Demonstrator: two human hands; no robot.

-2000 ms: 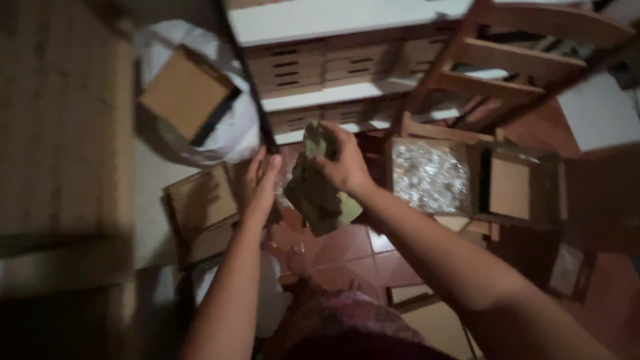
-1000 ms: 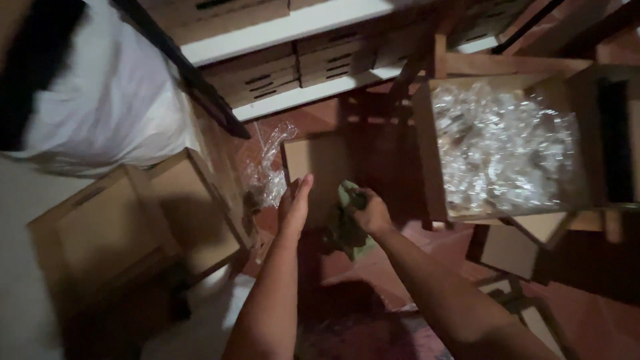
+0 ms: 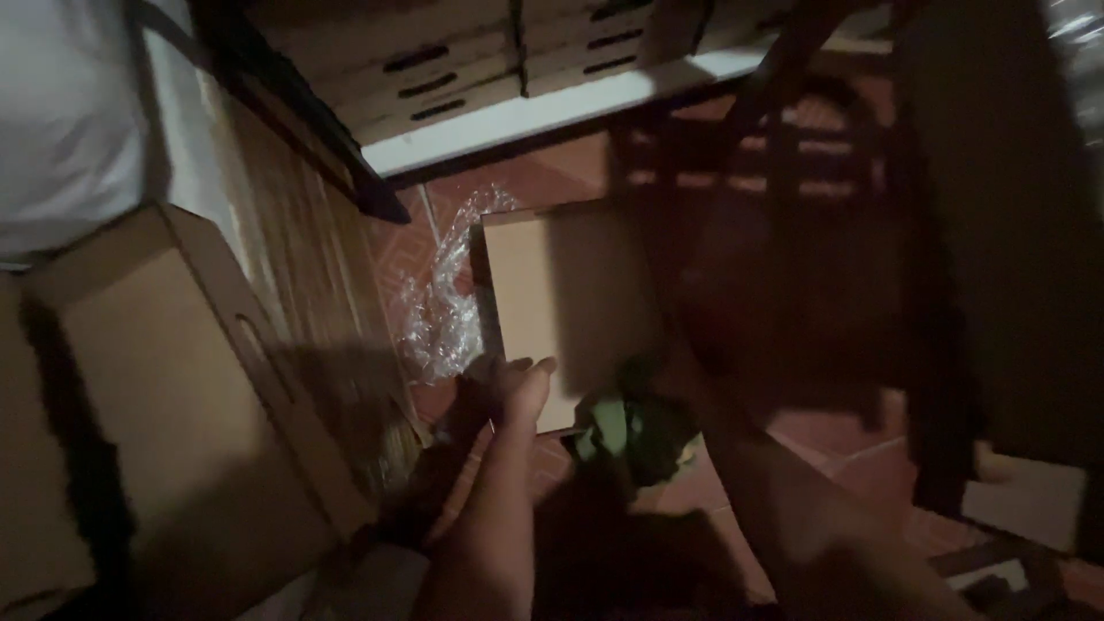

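A shallow cardboard box (image 3: 526, 276) lies on the red tiled floor, its right part in deep shadow. My left hand (image 3: 522, 388) is at the box's near left edge, thumb over the top and fingers around the side. Just below the box's near right corner is a crumpled green cloth (image 3: 638, 431). My right forearm (image 3: 819, 509) reaches in from the lower right; the hand at its end is lost in dark shadow near the cloth, so its hold cannot be made out. Crumpled clear plastic wrap (image 3: 448, 319) lies along the box's left side.
Open cardboard boxes (image 3: 172, 371) fill the left side, below a white plastic bag (image 3: 69, 121). Stacked cartons with slots (image 3: 388, 69) stand on a white shelf edge (image 3: 517, 121) at the top. A dark box side (image 3: 992, 216) rises at the right, with a chair's shadow beside it.
My left hand has moved onto the box's edge. The green cloth, earlier in my right hand, is now low beside the box. The view has moved closer to the floor.
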